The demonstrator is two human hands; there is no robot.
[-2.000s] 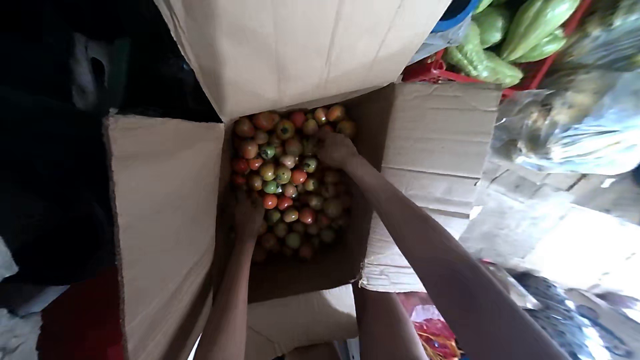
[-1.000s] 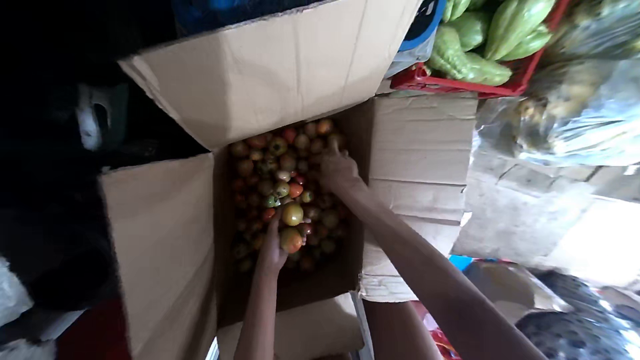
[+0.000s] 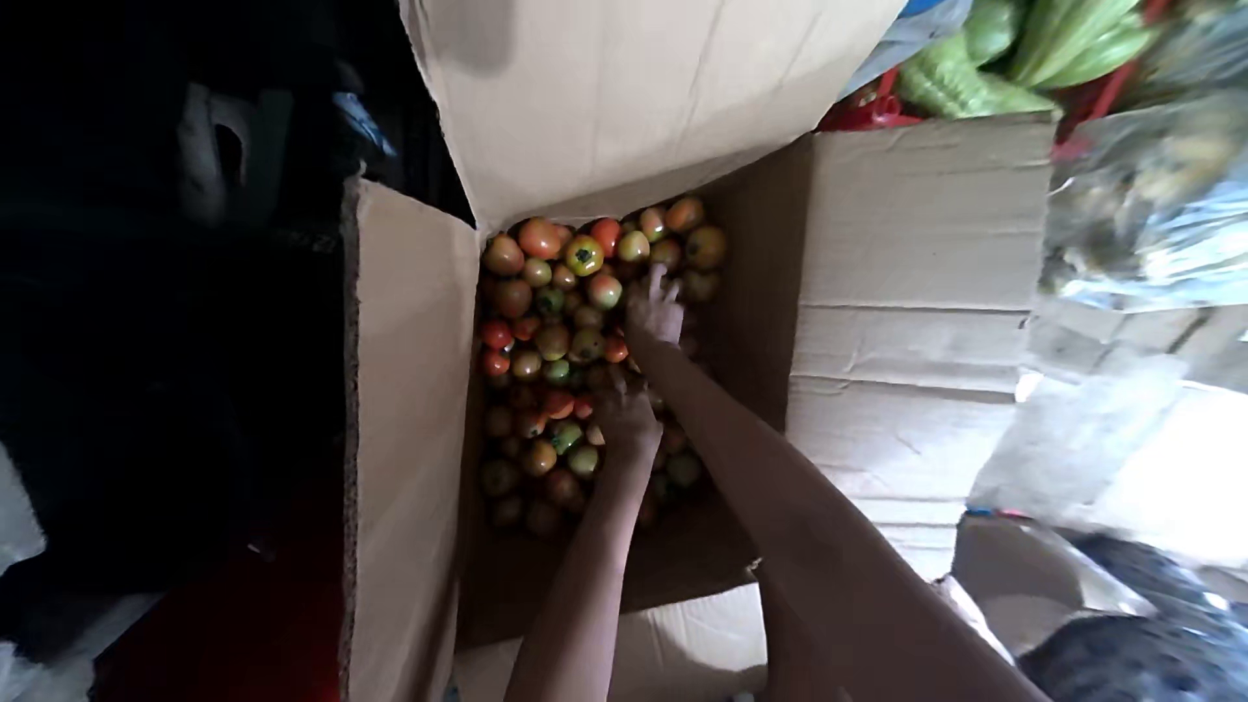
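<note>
Inside an open cardboard box [image 3: 409, 409] lies a heap of tomatoes [image 3: 553, 341], some red, some orange, some green. My left hand [image 3: 627, 414] rests among them near the middle of the heap, back of the hand up, its fingertips hidden between fruits. Just above and to the right, my right hand [image 3: 655, 307] touches the tomatoes with its fingers bent. Whether either hand grips a tomato cannot be made out. The wrists are close together.
The box flaps stand spread out on all sides. At the upper right, green chayotes [image 3: 960, 83] sit in a red crate [image 3: 873, 112]. Clear plastic bags [image 3: 1160, 205] lie beside it. A dark patterned object [image 3: 1136, 648] is at the lower right.
My left hand, which held tomatoes a second ago, is now down on the heap, nearer my right hand. The view has shifted closer to the box.
</note>
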